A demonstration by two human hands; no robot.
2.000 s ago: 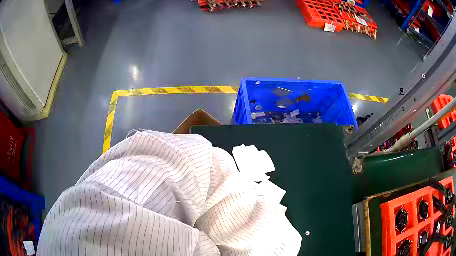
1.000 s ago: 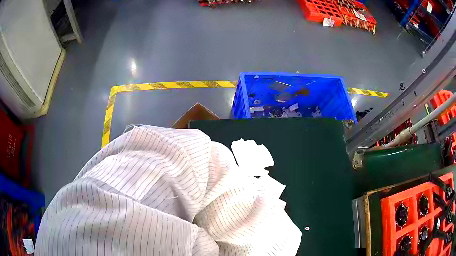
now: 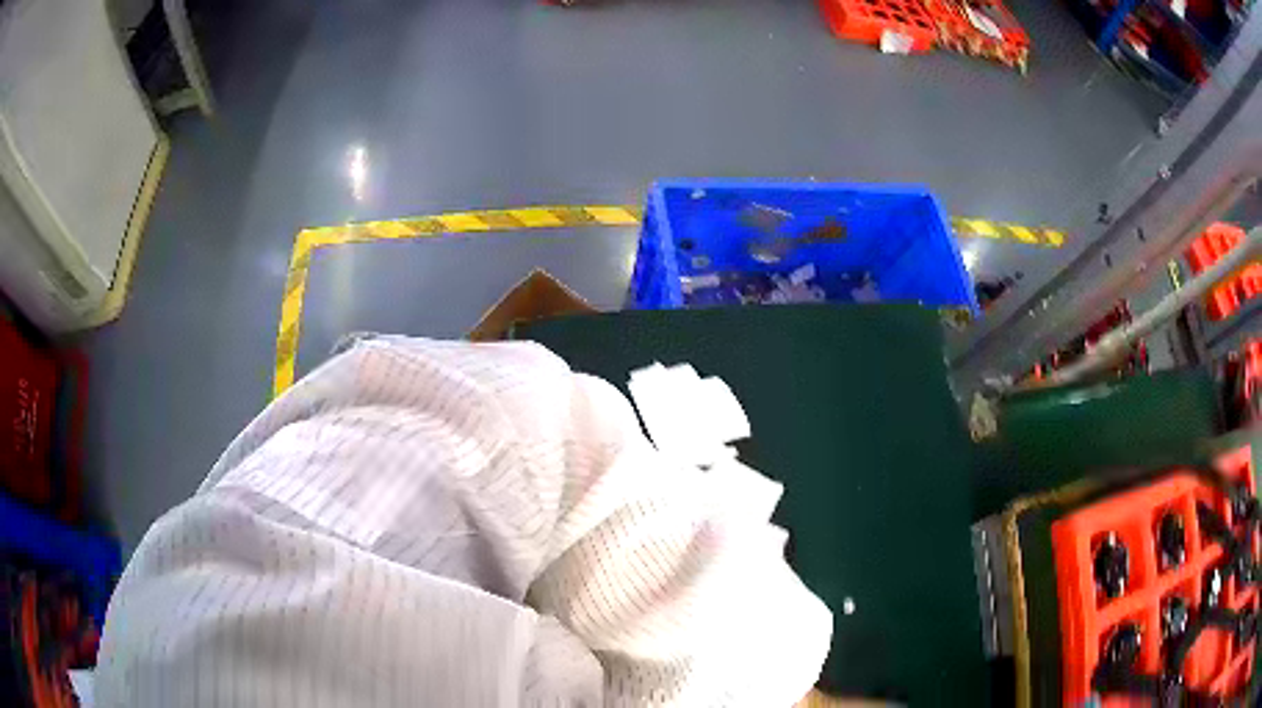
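White striped smock cloth (image 3: 360, 553) lies bunched over the lower left and middle. Small white paper or cloth pieces (image 3: 689, 407) lie beside it on the dark green bench mat (image 3: 865, 457). An orange-red tray (image 3: 1077, 609) holds round black watch heads with black straps at the lower right. A tan sliver (image 3: 844, 701) shows at the bottom edge, perhaps part of my right hand; its fingers are cut off. My left hand is not in view.
A blue crate (image 3: 952, 266) with scraps inside stands beyond the bench edge. A brown cardboard box (image 3: 537, 300) is left of it. A grey metal post (image 3: 1093, 263) rises at the right. A white cabinet (image 3: 69, 138) stands at the far left. Orange-red trays (image 3: 865, 20) lie on the floor.
The view has shifted slightly, so the crate and bench mat sit higher in the picture. The tan sliver has appeared at the bottom edge. The paper pieces keep their place on the mat.
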